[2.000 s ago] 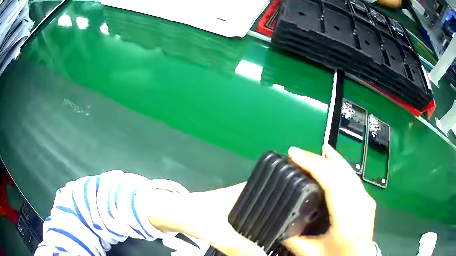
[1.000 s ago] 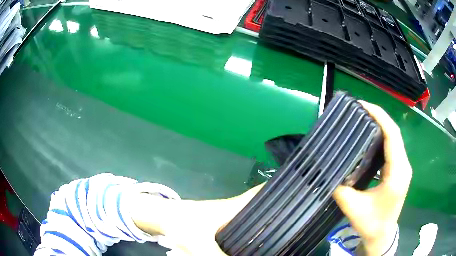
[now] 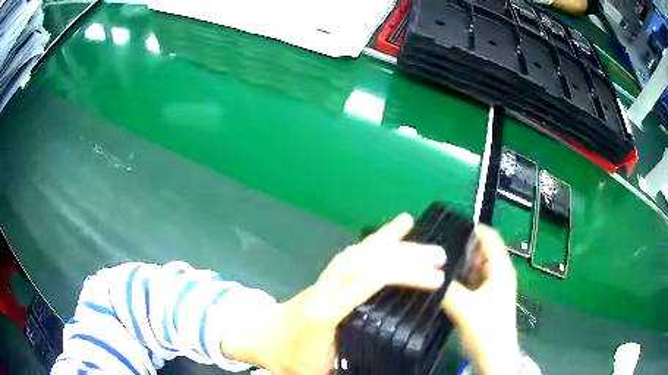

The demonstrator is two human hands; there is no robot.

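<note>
A thick stack of black phone housings (image 3: 395, 326) is held in both hands, low in the centre right, above the green bench. My left hand (image 3: 366, 275) lies over the top and left side of the stack, fingers pointing right. My right hand (image 3: 487, 300) grips the stack's right side near its upper end. The stack is tilted and its upper part is blurred. Its lower end is near the picture's bottom edge. Fingers on its underside are hidden.
Two phone frames (image 3: 552, 223) lie right of a black-and-white strip (image 3: 488, 168). Black blister trays (image 3: 513, 66) are piled on a red base (image 3: 621, 162) at the upper right. A white tray (image 3: 286, 22) is at the top. A white glove (image 3: 626, 359) is at the lower right.
The stack has come down and left from its raised, fanned-out pose and is turned. My left hand has moved up onto it; my right hand has lowered. The two frames show again.
</note>
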